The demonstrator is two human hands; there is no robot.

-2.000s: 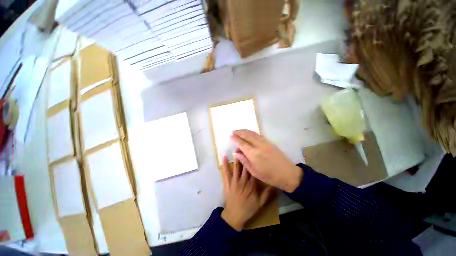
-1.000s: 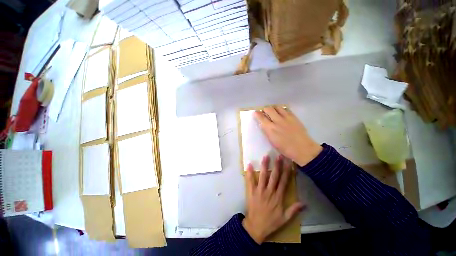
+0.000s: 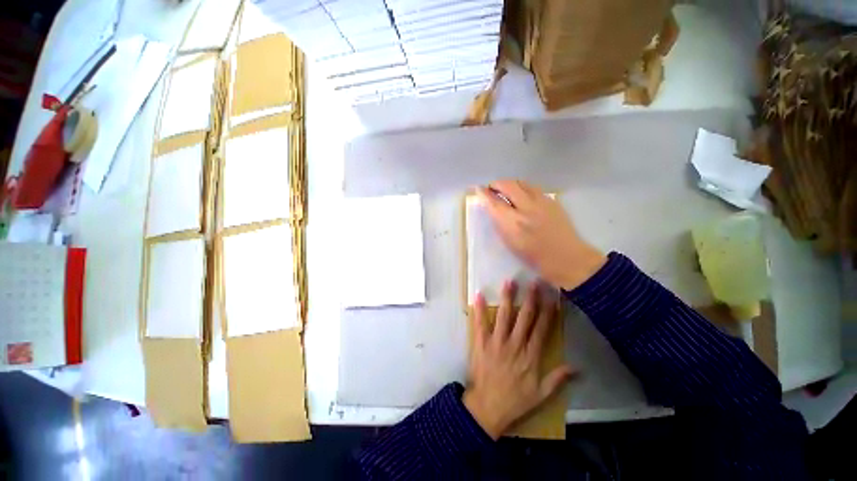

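A white pad lies on the upper half of a tan kraft cover on the grey mat. My left hand lies flat with fingers spread over the lower half of the cover, fingertips on the pad's lower edge. My right hand rests on the pad's upper part, fingers bent together, slightly blurred; its palm side is hidden. Another white pad lies on the mat to the left. The pale yellow glue bottle lies at the right, nozzle partly hidden.
Covered pads overlap in two columns at left. White stacks and a kraft-wrapped stack stand at the back. Crumpled paper and a brown paper bundle are at right. A desk calendar and red dispenser are far left.
The camera view has shifted, so the table contents appear further right than at first. My right hand has moved from the pad's lower part to its upper part; my left hand stays on the lower cover.
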